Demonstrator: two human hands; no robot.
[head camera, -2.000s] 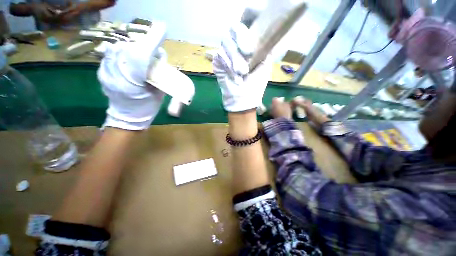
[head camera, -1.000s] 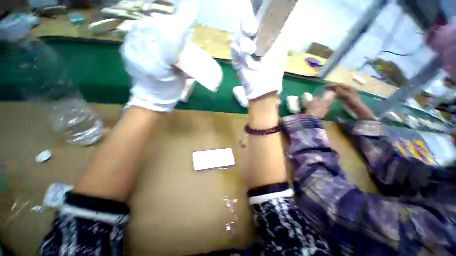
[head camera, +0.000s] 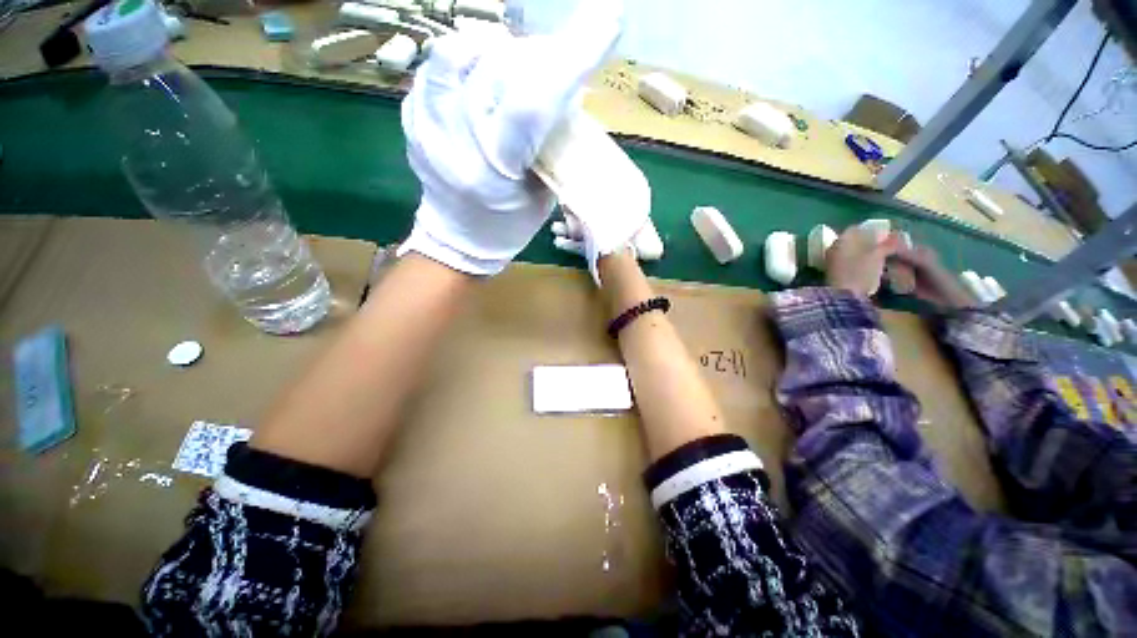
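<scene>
My left hand (head camera: 480, 156), in a white glove, is raised over the green belt (head camera: 343, 168) and grips an off-white oblong product unit (head camera: 607, 181). The unit's rounded end points to the right. My right hand (head camera: 601, 247), also gloved, is low behind this unit and mostly hidden. I cannot tell what its fingers hold. Another white rounded piece shows beside it over the belt. A white card (head camera: 581, 389) lies flat on the brown cardboard (head camera: 499, 523) between my forearms.
A clear bottle (head camera: 231, 187) stands at left, near a teal block (head camera: 44, 389), a white disc (head camera: 185, 353) and a patterned label (head camera: 208, 449). More units lie on the belt and far bench (head camera: 698, 140). A person's plaid sleeves (head camera: 860, 424) reach in from the right.
My right hand was raised upright with a flat greyish-brown piece and is now lower, behind the unit in my left hand; the piece is out of sight. The view has shifted.
</scene>
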